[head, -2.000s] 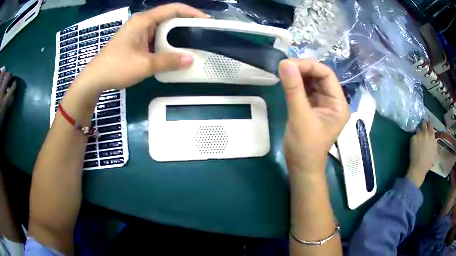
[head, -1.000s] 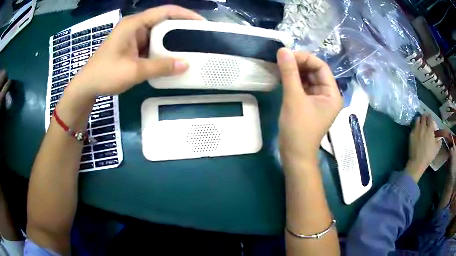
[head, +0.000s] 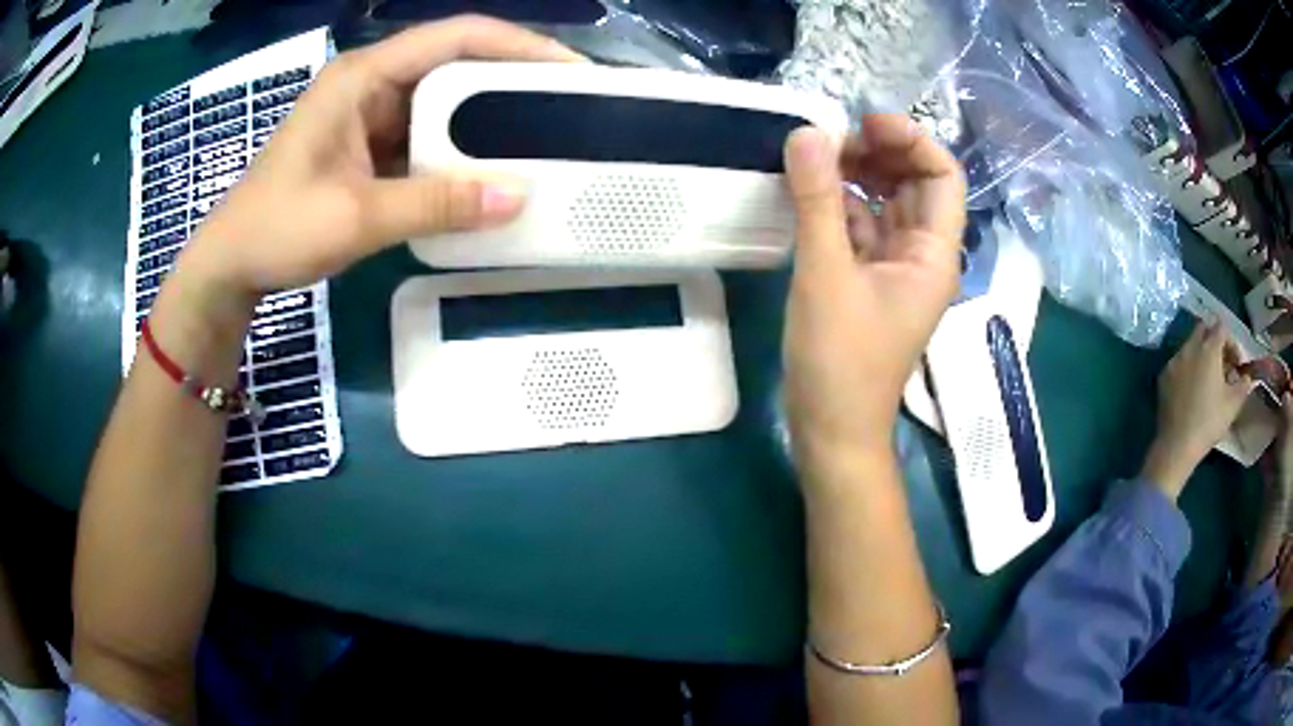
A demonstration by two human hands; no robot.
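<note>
A white front housing is held up above the bench, its speaker holes facing me. A dark display window fills its long slot. My left hand grips the housing's left end, thumb on the front. My right hand holds the right end, thumb at the window's right tip; its other fingers are partly hidden behind. A second white housing lies flat just below, its slot showing no rounded window; the held housing is close to its top edge.
A label sheet lies at left, partly under my left arm. A housing with dark window leans at right. Small off-white parts and crumpled clear bags lie at upper right. Another person's hand and blue sleeve are at right.
The window's strip, earlier slanted in the slot with a gap above it, now sits flush in it. My right thumb has moved onto the housing's right end. The view has shifted slightly.
</note>
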